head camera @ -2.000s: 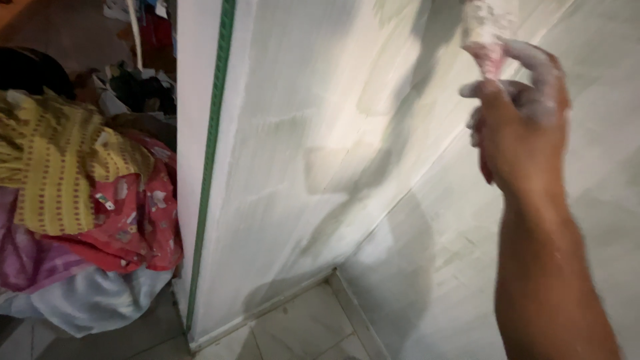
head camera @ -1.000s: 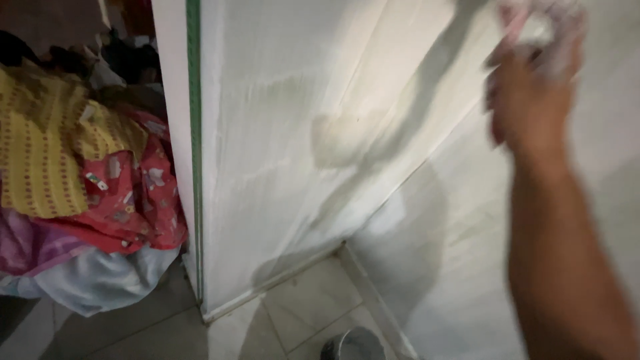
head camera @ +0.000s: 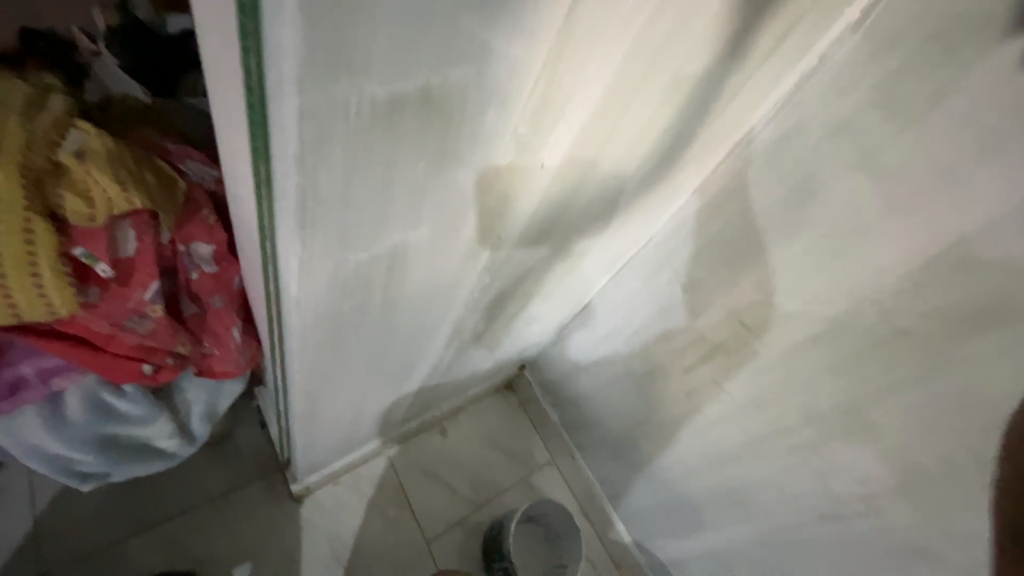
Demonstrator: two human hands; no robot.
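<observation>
Neither hand shows now; only a blurred strip of my right arm is at the right edge. A white-coated wall panel (head camera: 360, 240) with a green-striped edge meets a second pale wall (head camera: 880, 360) in a corner. Uneven patches and streaks mark both surfaces, and shadows fall across them. At the bottom, a round bucket (head camera: 546, 544) with greyish contents stands on the tiled floor (head camera: 472, 456) near the right-hand baseboard. What my right hand holds is out of view.
Left of the panel's edge lies a heap of fabric: a yellow patterned cloth (head camera: 32, 264), a red printed cloth (head camera: 132, 320) and a pale blue cloth (head camera: 120, 424). A low baseboard (head camera: 572, 464) runs along the right wall.
My right hand, seen earlier at the upper right around a pinkish, whitish-smeared tool, has left the view. The bucket shows more fully as the view has shifted.
</observation>
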